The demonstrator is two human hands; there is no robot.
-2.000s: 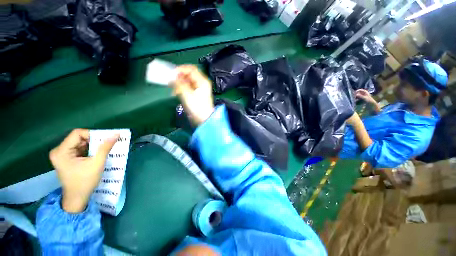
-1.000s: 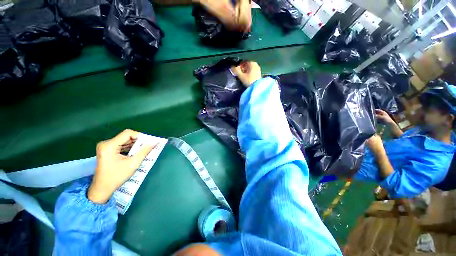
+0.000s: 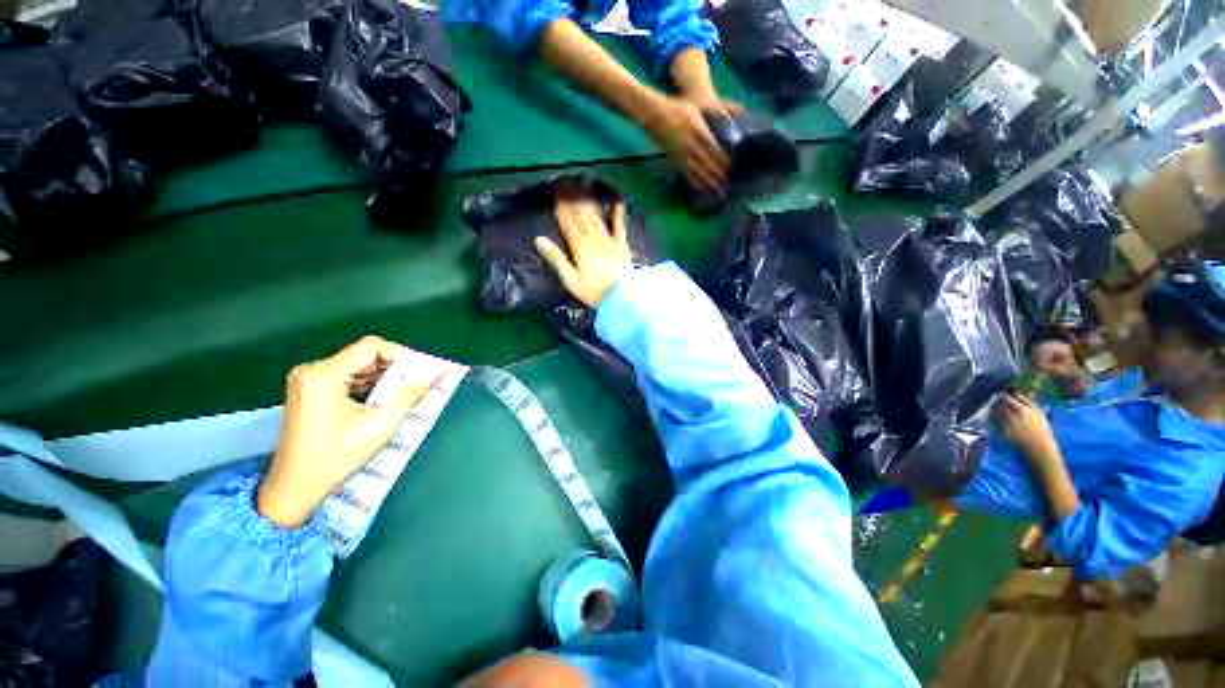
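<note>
My left hand (image 3: pixel 329 423) pinches the printed label strip (image 3: pixel 390 470) over the green table. The strip's narrow part curves to the pale blue label roll (image 3: pixel 588 597) near my body. My right hand (image 3: pixel 586 250) is spread, palm down, on a black bagged package (image 3: pixel 517 249) at the near edge of the conveyor. No label shows in my right hand; what lies under the palm is hidden. Pale blue backing paper (image 3: pixel 175 448) trails to the left from behind my left hand.
Black parcels (image 3: pixel 148 81) line the conveyor (image 3: pixel 242 323) at far left. Across it, another person's hands (image 3: pixel 692 135) hold a black parcel. A pile of filled bags (image 3: pixel 927 309) lies at right, beside a person in blue (image 3: pixel 1128 444). White cartons (image 3: pixel 860 54) stand behind; brown cartons (image 3: pixel 1061 645) lie lower right.
A white label left my right hand, which went onto the package and now lies spread on it, farther left. The other person's hands came into view with a parcel. My left hand still holds the strip.
</note>
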